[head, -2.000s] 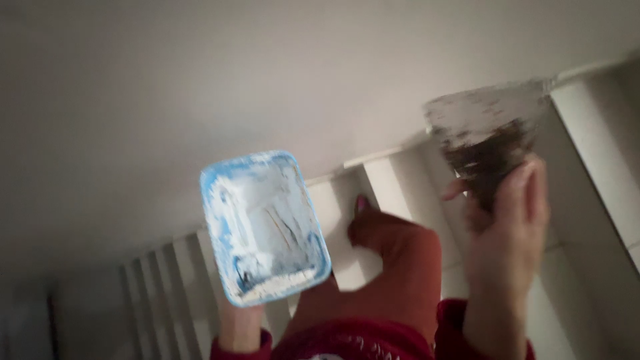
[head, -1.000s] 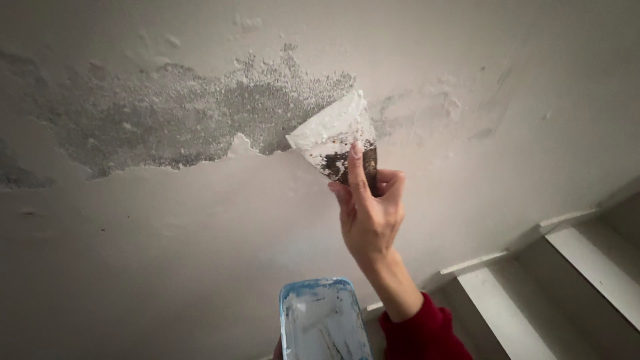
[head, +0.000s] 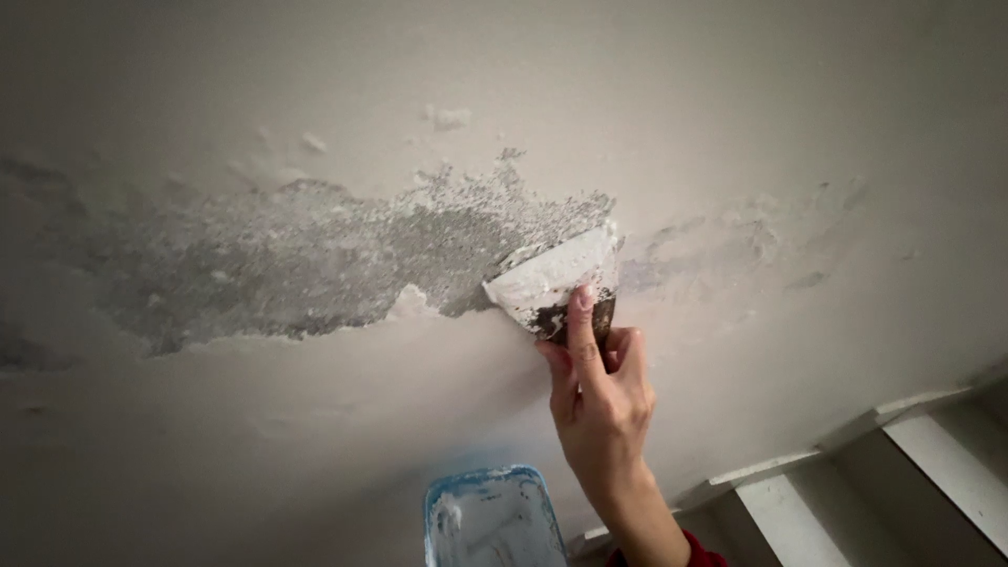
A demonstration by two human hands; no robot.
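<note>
My right hand [head: 605, 394] grips a putty knife [head: 563, 279], index finger stretched along its dark, stained lower part. White filler coats the wide blade, whose edge lies against the wall at the right end of a rough grey bare patch [head: 315, 252]. Below, at the bottom edge of the view, is a blue plastic tub [head: 429, 512] smeared inside with white filler. My left hand is out of view, so its hold on the tub cannot be seen.
Peeling paint borders the grey patch on the pale wall [head: 315, 441]. More blistered, uneven paint [head: 756, 244] lies to the right. Stair treads [head: 787, 512] climb along the wall at the lower right, with a skirting ledge [head: 764, 468] above them.
Two seconds ago the knife was held away from the wall, and the tub was over the stairs. The view has since swung up to the wall. Over the last second, the knife has stayed near the patch's right end.
</note>
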